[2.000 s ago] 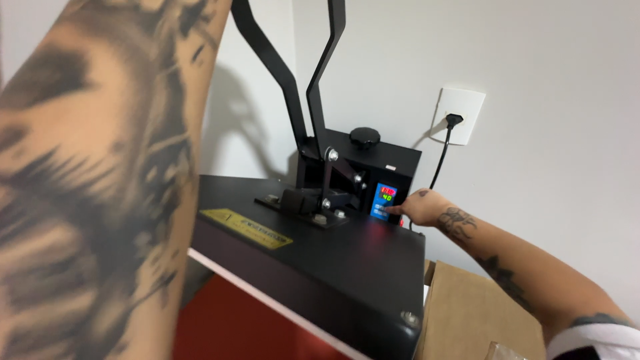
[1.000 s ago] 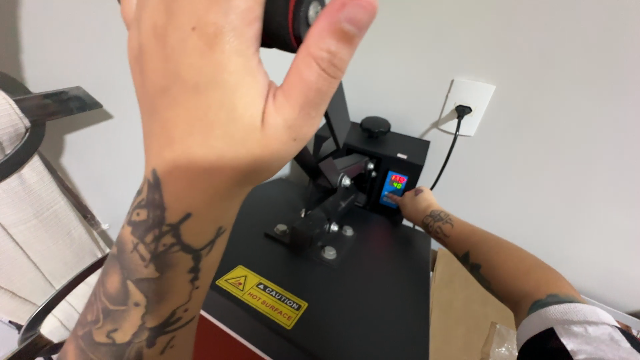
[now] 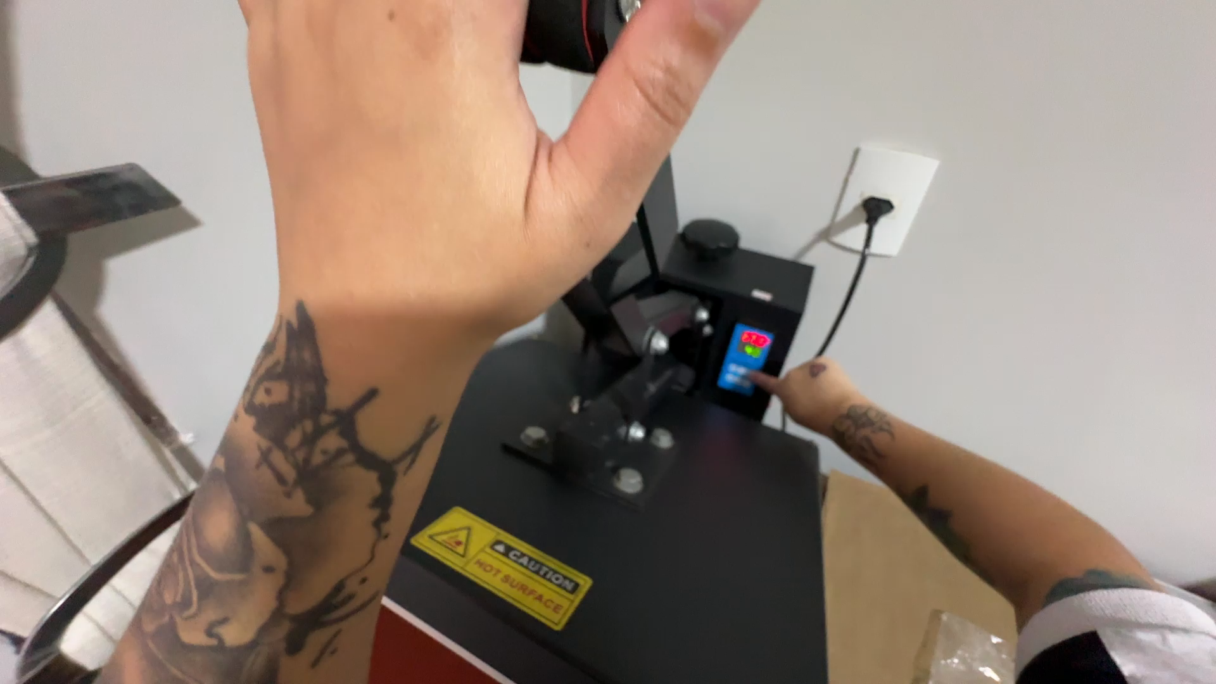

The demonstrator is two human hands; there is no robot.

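My left hand (image 3: pixel 427 152) fills the upper middle, back toward me, against the black lever handle (image 3: pixel 565 33) of a heat press; its thumb stretches along the handle and the other fingertips are out of frame. Lower right of it is the press's black upper platen (image 3: pixel 703 560), with bolts, a steel linkage and a yellow hot-surface caution sticker (image 3: pixel 503 567). Out at the right, my right hand (image 3: pixel 817 391) extends its index finger to the lit blue control panel (image 3: pixel 746 359), which shows red and green digits. That fingertip touches the panel's lower part.
A black knob (image 3: pixel 711 237) tops the control housing. Behind it, a cord runs to a white wall outlet (image 3: pixel 888 199). Cardboard (image 3: pixel 902 560) and clear plastic (image 3: pixel 964 651) lie at lower right. A red surface (image 3: pixel 427 651) shows below the platen. Pale fabric (image 3: pixel 85 427) and dark curved bars stand at left.
Two seconds ago only my left forearm showed; now my left hand is in view at the lever handle. The lever has swung toward me. My right index finger stays at the panel. The view has shifted.
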